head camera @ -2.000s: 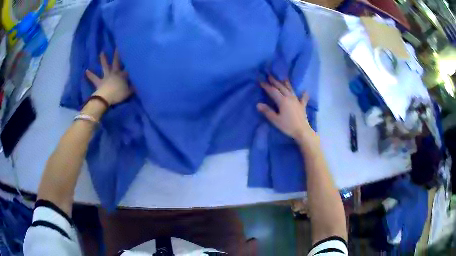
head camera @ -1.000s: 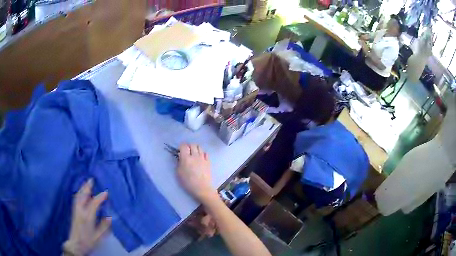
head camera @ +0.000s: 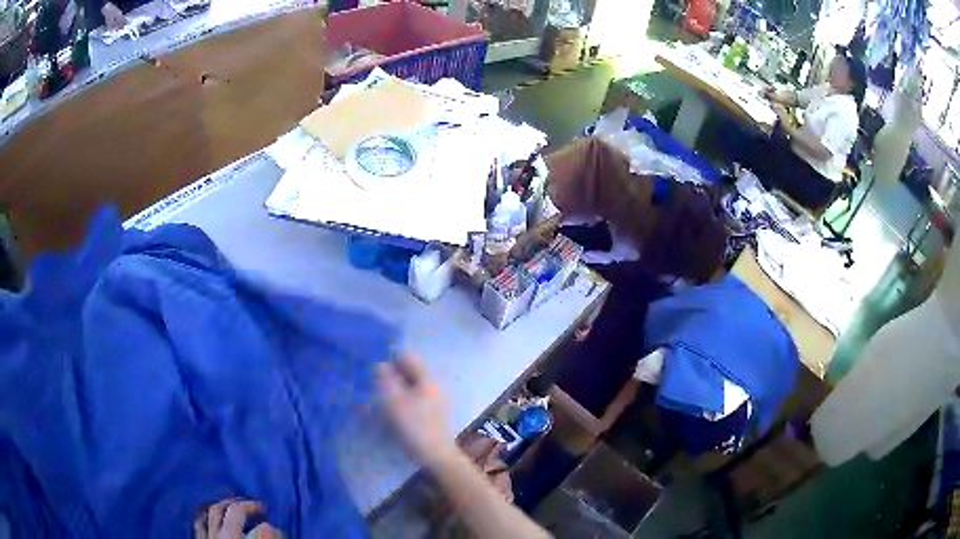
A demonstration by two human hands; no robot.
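Observation:
The blue garment (head camera: pixel 168 358) lies bunched over the left part of the white-topped table (head camera: pixel 316 247). One part of it, blurred, stretches right to my right hand's fingertips. My right hand (head camera: pixel 416 405) is blurred near the table's front edge, with its fingers closed at the end of this cloth. Whether the small dark tool is still in this hand cannot be seen. My left hand (head camera: pixel 237 519) is at the bottom edge, mostly cut off, with curled fingers on the cloth; its grip is unclear.
Papers (head camera: pixel 442 190) with a tape roll (head camera: pixel 383 157) lie at the table's far right. A supply box (head camera: pixel 532 279) and small bottle (head camera: pixel 507 221) stand at the corner. Open cartons (head camera: pixel 611 490) are below right. A blue-clad person (head camera: pixel 726 347) bends beyond; another person (head camera: pixel 826 126) sits farther back.
The view has turned right from the earliest frame. Since the second frame, the garment's right part has lifted and shifted toward my right hand. The small dark tool no longer shows on the table.

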